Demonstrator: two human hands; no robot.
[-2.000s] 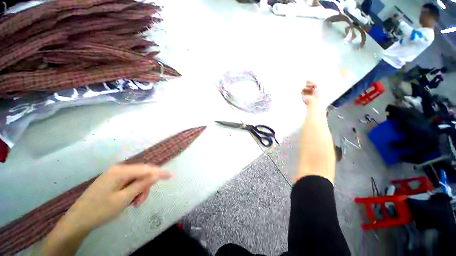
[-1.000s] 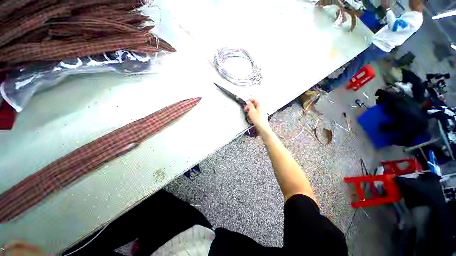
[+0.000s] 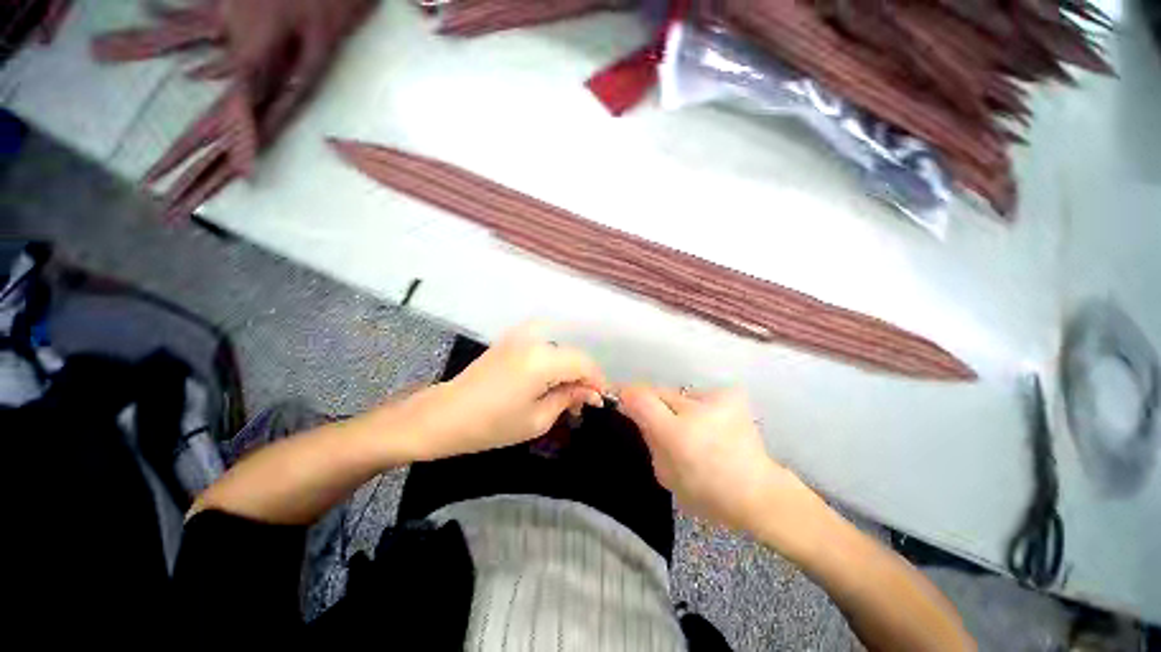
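Observation:
My left hand and my right hand meet fingertip to fingertip over my lap, by the table's near edge. Both pinch a tiny item between thumb and finger; it is too small and blurred to tell whether it is needle or thread. The reddish-brown checked band lies flat on the table, pointed at both ends, untouched, with a small pale spot on its lower edge. The shears lie at the right with black handles towards me. The pale coil of thread lies beside them.
A stack of bands lies at the back right, with a clear plastic bag under its front and a red piece beside it. A smaller bundle is at the back left. A dark scrap lies near the table edge.
The view has swung left. My right hand has let go of the shears and come back to meet my left hand over my lap. The shears now lie beside the coil.

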